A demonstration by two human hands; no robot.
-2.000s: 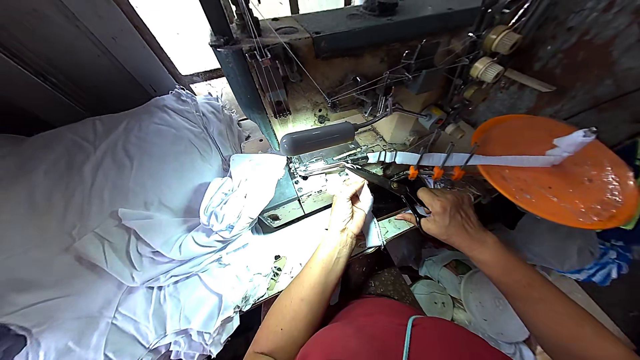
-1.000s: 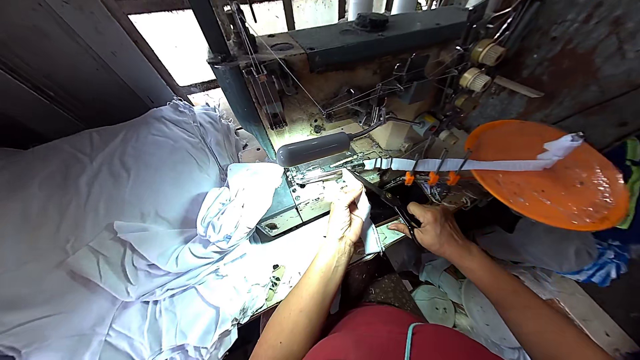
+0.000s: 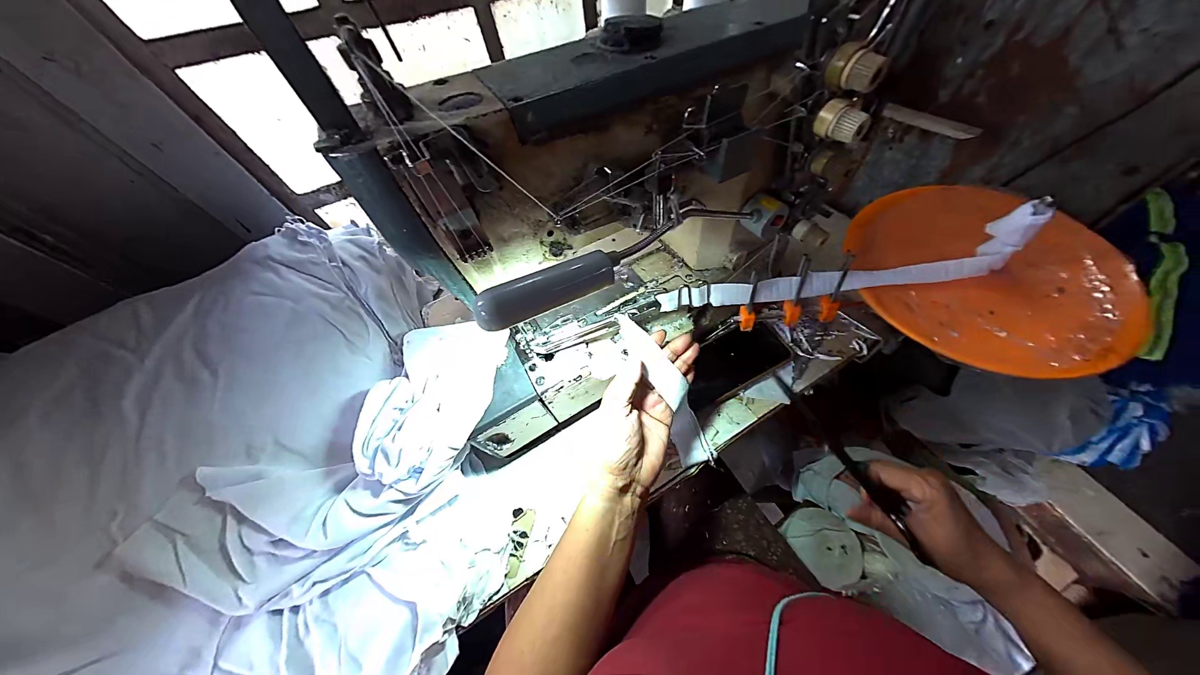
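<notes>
At the front of an industrial sewing machine (image 3: pixel 562 122), my left hand (image 3: pixel 642 422) holds a strip of white fabric (image 3: pixel 656 366) between thumb and fingers, beside the brightly lit needle area. Low on the right, my right hand (image 3: pixel 914 516) is closed around dark scissors (image 3: pixel 834 441), whose blades point up and left. A white tape (image 3: pixel 872 278) runs from an orange round tray (image 3: pixel 1012 309) past several orange clips (image 3: pixel 792 311) to the machine. The needles and presser foot are partly hidden behind a grey lamp (image 3: pixel 544 289).
A large heap of white fabric (image 3: pixel 187 403) fills the left side and spills onto the machine table. Thread tension knobs (image 3: pixel 844 120) stand at the machine's upper right. Below the table lie plastic bags and pale fabric rolls (image 3: pixel 825 548). A barred window is behind the machine.
My right hand has moved down and away from the machine with the scissors; earlier their blades were beside my left hand. My left hand has turned, its fingers spread more under the fabric strip.
</notes>
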